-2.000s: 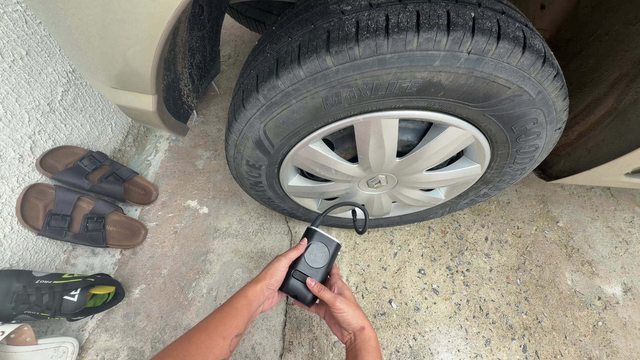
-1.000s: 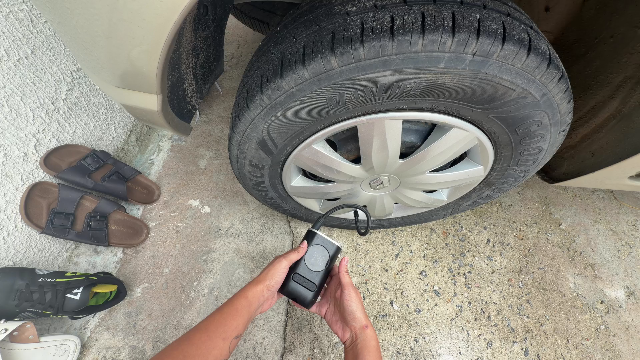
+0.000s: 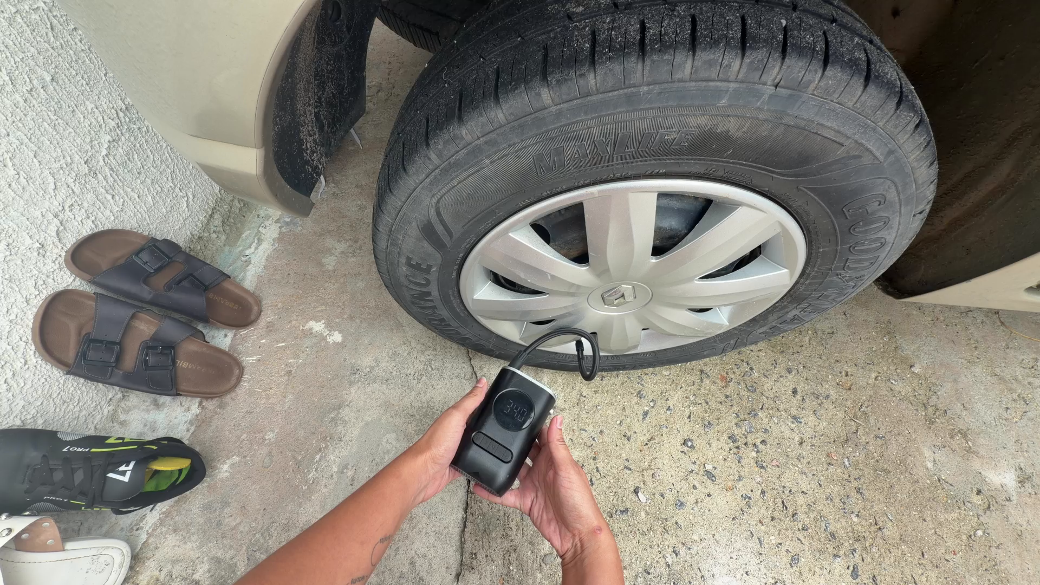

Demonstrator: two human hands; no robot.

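A black portable tyre inflator (image 3: 493, 443) with a round display and a long button lies tilted between both hands, in front of the car wheel. My left hand (image 3: 445, 443) grips its left side, thumb along the edge. My right hand (image 3: 552, 487) supports its lower right side from below, thumb raised beside it. From the top a short black hose (image 3: 593, 357) curls over to the right in front of the silver wheel cover (image 3: 621, 296). The hose does not visibly join a valve. The black tyre (image 3: 650, 134) stands on the ground.
Brown-soled sandals (image 3: 138, 341) with dark straps lie at the left by a rough white wall (image 3: 89, 162). Below them are a black sports shoe (image 3: 89, 471) and a white sandal (image 3: 69, 561). The beige car body (image 3: 195, 73) overhangs the rough concrete ground (image 3: 780, 455).
My right thumb, on the front of the inflator two seconds ago, has come off it to the right side. Dim characters now show on the round display, which looked plain grey before.
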